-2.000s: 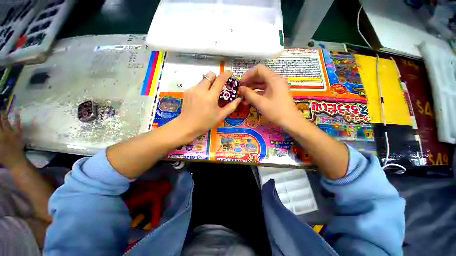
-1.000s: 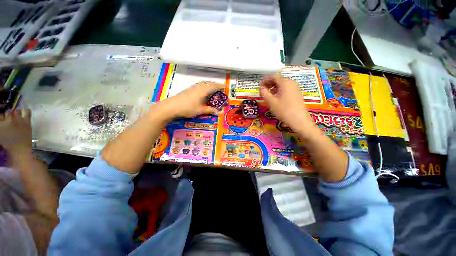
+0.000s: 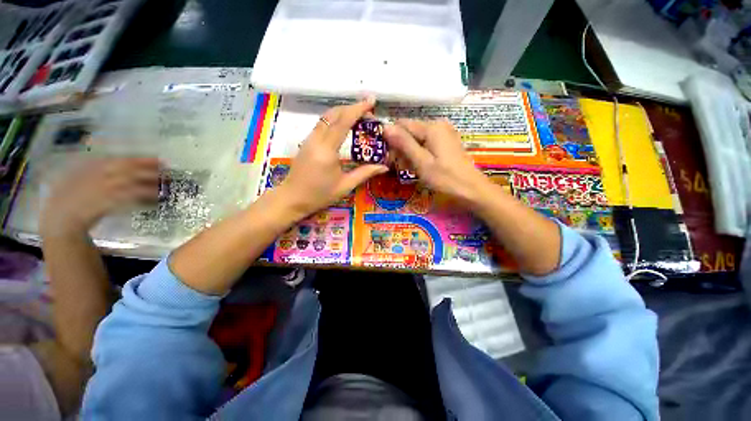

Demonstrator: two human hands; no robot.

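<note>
A watch unit [image 3: 369,141], dark with pale and pinkish round detail, is held upright above the printed poster mat [image 3: 395,238]. My left hand [image 3: 325,160] grips it between thumb and fingers from the left. My right hand [image 3: 432,152] has its fingertips at the unit's right edge; whether they pinch a small part cannot be told. A second dark watch unit [image 3: 408,174] lies on the mat, mostly hidden under my right hand.
A white tray [image 3: 362,49] stands at the mat's far edge. A blurred hand [image 3: 99,193] of another person is over the grey-white board [image 3: 214,140] at left. A filled tray [image 3: 70,49] is far left. A white cable [image 3: 630,189] crosses the right side. A spare tray [image 3: 473,312] is below.
My right hand has moved left and down to meet the watch unit, now raised in my left hand. The second unit is now mostly covered. The other person's hand has reached in over the left board.
</note>
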